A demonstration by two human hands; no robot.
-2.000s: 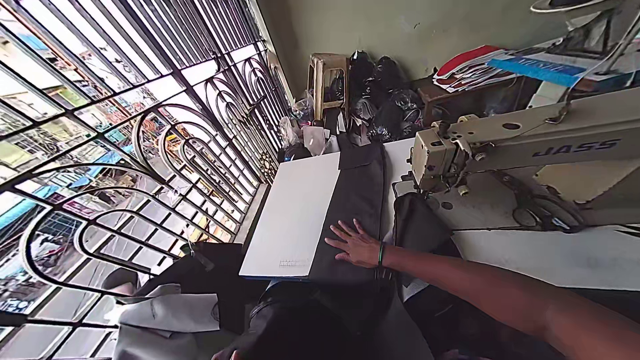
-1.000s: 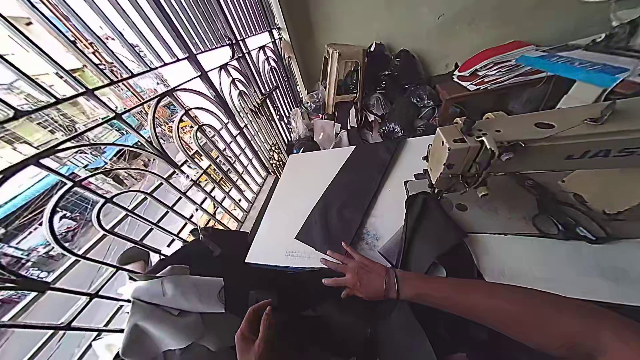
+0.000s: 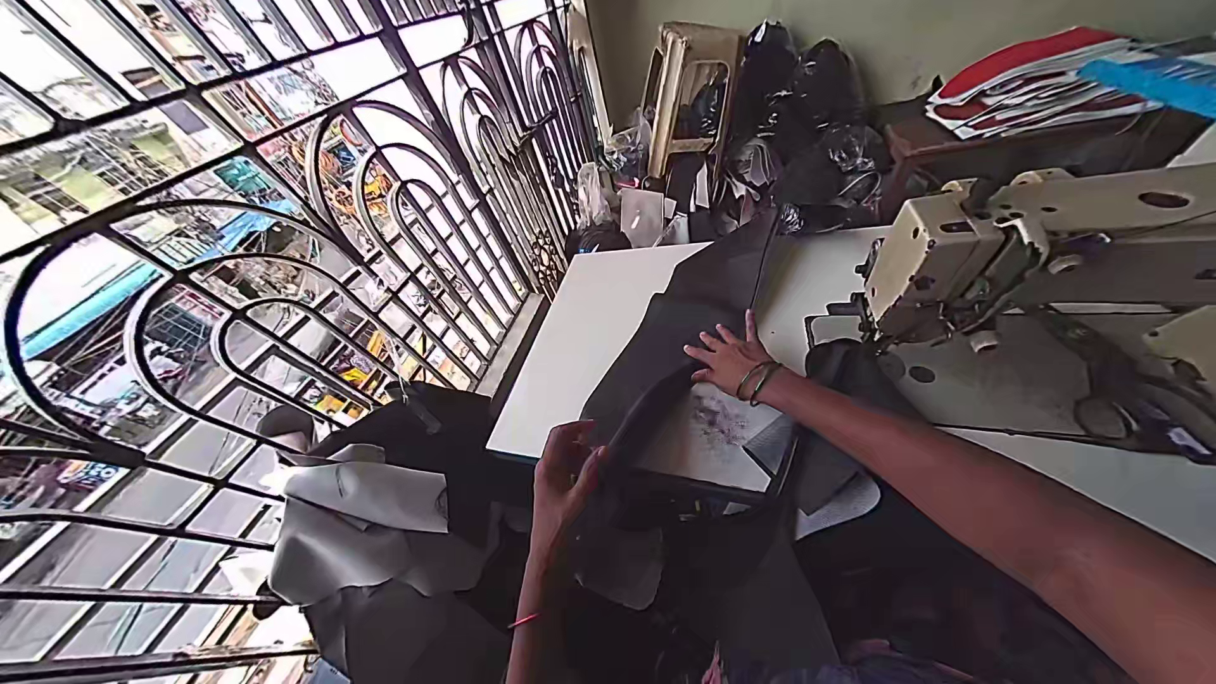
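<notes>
A long strip of dark fabric (image 3: 655, 337) lies across the white tabletop (image 3: 579, 323) beside the sewing machine (image 3: 950, 256). At its near edge, my left hand (image 3: 567, 465) has thumb and fingers around the cloth; how firmly they close is hard to see. My right hand (image 3: 730, 359), with bands at the wrist, is spread with its fingertips on the right side of the strip. Another dark piece (image 3: 836, 380) rests under the machine's head. Dark scissors (image 3: 1126, 389) lie on the machine bed, partly blurred.
A metal window grille (image 3: 380, 190) runs along the left. Grey and black cloth (image 3: 370, 513) is heaped below it. Behind the table are a plastic stool (image 3: 693, 85) and black plastic bags (image 3: 807, 95). Red and white pieces (image 3: 1035, 81) are stacked on a wooden table (image 3: 997, 142).
The dark strip has shifted and turned on the tabletop. My left hand has come up to its near edge, and my right hand has moved farther up the cloth. The view has turned somewhat.
</notes>
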